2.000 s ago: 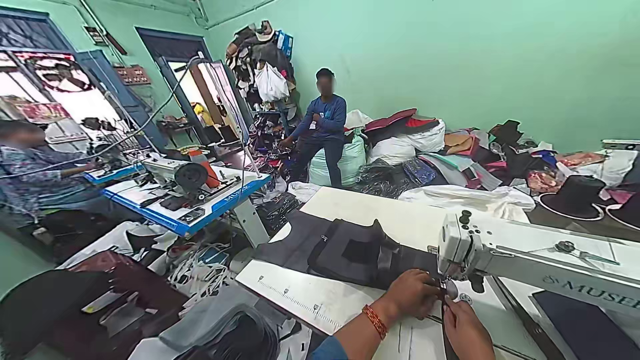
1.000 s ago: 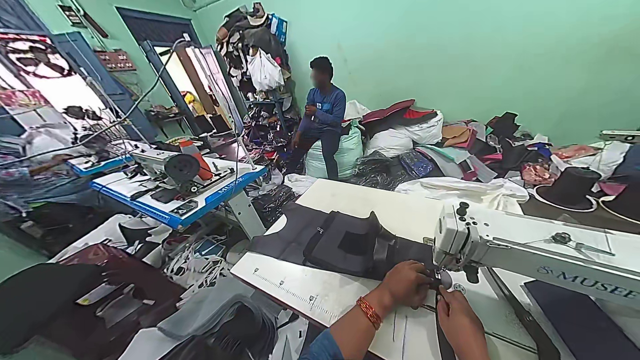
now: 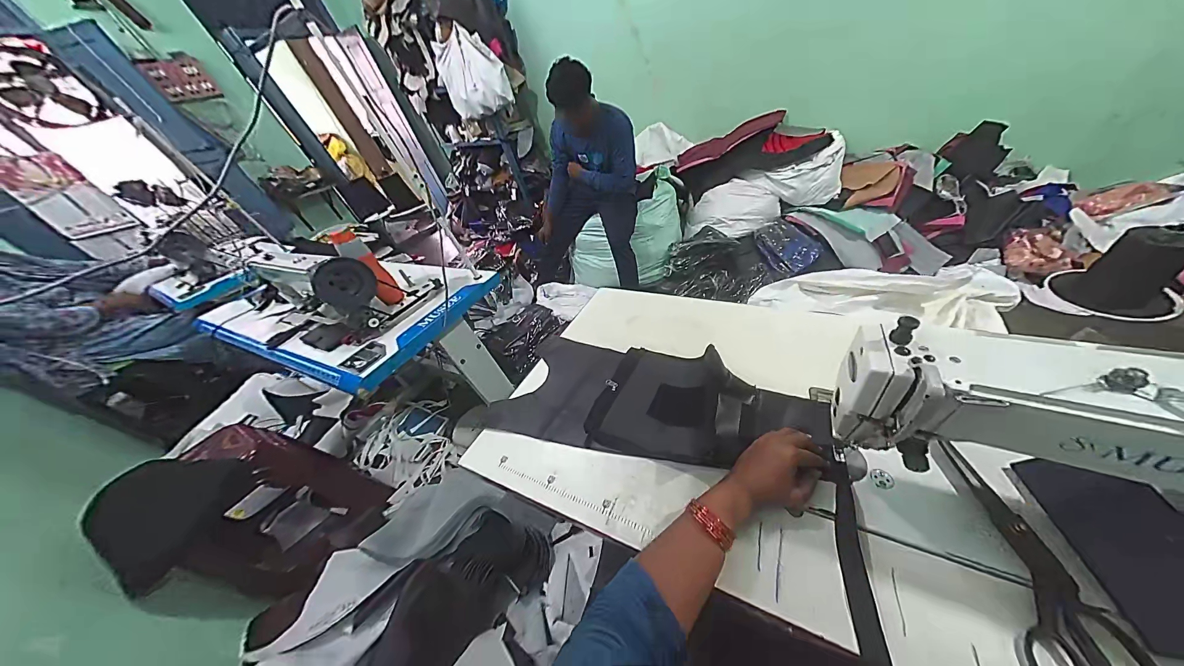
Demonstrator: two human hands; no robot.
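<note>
My left hand, with a red bracelet at the wrist, rests on the edge of a dark fabric piece beside the needle area of a white sewing machine. Its fingers are bent over the cloth; whether they pinch it is hidden. The fabric, with a pocket-like layered part and a strap, lies across the white table. From the needle area a black binding strip runs down over the table's near edge. My right hand is out of view. Black-handled scissors lie right of the strip.
A dark flat panel lies beside the scissors. Printed ruler marks run along the white table. Fabric scraps are heaped at the near left. Another sewing machine stands on a blue-edged table. A person sits on a sack behind; another person is at far left.
My right hand, earlier at the strip near the needle, has left the view. My left hand stays by the machine. The seated person now leans forward, head lowered.
</note>
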